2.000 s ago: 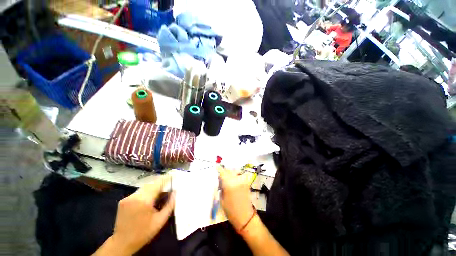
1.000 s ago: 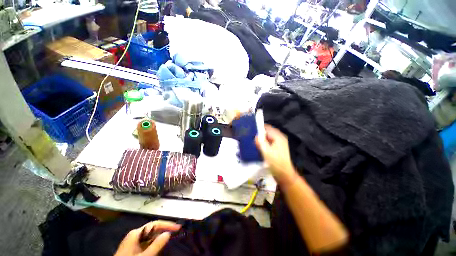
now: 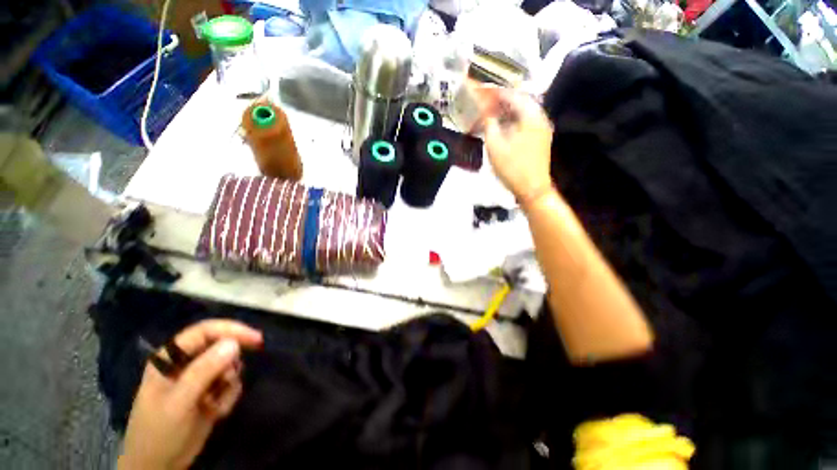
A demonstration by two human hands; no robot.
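My left hand [image 3: 188, 395] is low at the left over black cloth [image 3: 367, 395], fingers curled, with a small dark thin tool [image 3: 163, 356] between them; whether it is snips or a pen I cannot tell. My right hand [image 3: 518, 142] reaches to the back of the white table [image 3: 184, 174], right of three black thread cones [image 3: 427, 170]. Its fingers are blurred beside pale items at the back; whether it grips anything is unclear. A striped maroon bundle [image 3: 266, 225] with a blue band lies near the table's front edge.
A brown thread cone [image 3: 273, 142], a steel flask [image 3: 381, 83] and a green-lidded jar [image 3: 228, 46] stand on the table. A yellow-handled tool [image 3: 493, 307] is at the front edge. A dark garment pile [image 3: 697, 174] fills the right. A blue crate [image 3: 106, 69] is back left.
Both hands held white pages at first. Then my right hand carried a dark blue-covered book and a white piece rightward; now it is farther back, without them visible. The view has shifted, and yellow cloth shows below.
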